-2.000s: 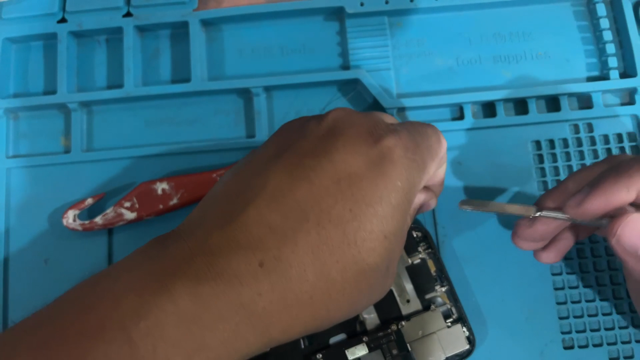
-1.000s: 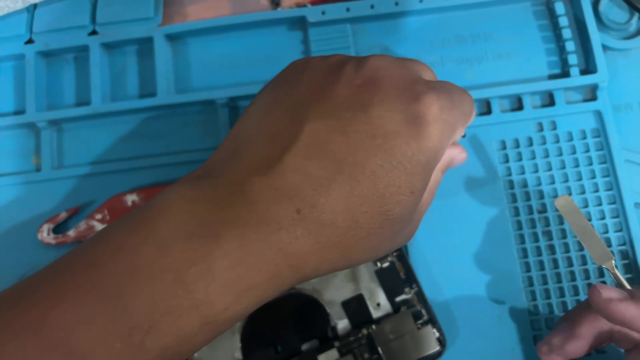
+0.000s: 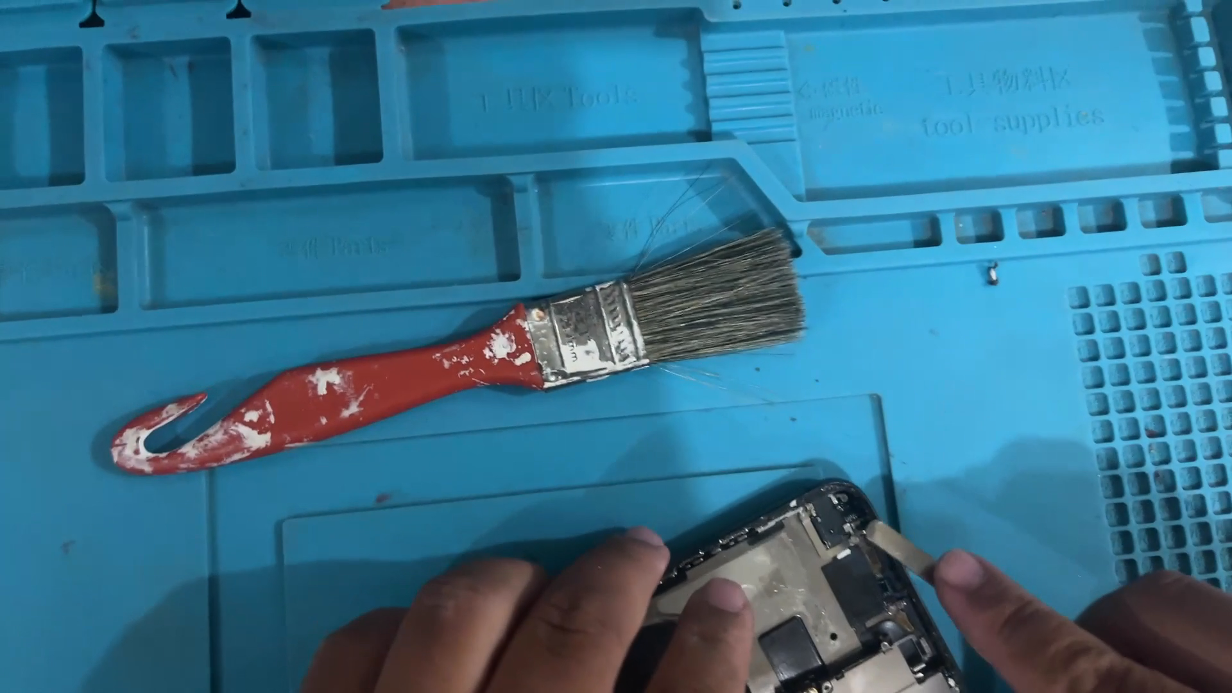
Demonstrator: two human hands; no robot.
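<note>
An opened smartphone [image 3: 799, 597] lies tilted at the bottom edge, its inner parts and metal plates showing. My left hand [image 3: 539, 616] is at its left side, with fingertips over the frame and on the inside; the thumb is hidden. From the right, my right hand [image 3: 1049, 626] holds a thin flat metal pry blade [image 3: 900, 551], its tip at the phone's upper right corner. The forefinger presses along the blade, and the rest of the tool is out of sight. A tiny metal piece, perhaps a screw [image 3: 992, 274], lies on the mat above.
A red-handled paintbrush [image 3: 404, 385] with white paint stains lies across the blue silicone repair mat [image 3: 972, 414], beyond the phone. Moulded compartments [image 3: 452, 164] run along the mat's far side. A grid of small square pockets [image 3: 1155, 414] is at right.
My left hand has drawn back from above the mat to the phone, uncovering the brush's bristles. My right hand has brought the metal blade from the right to the phone's corner.
</note>
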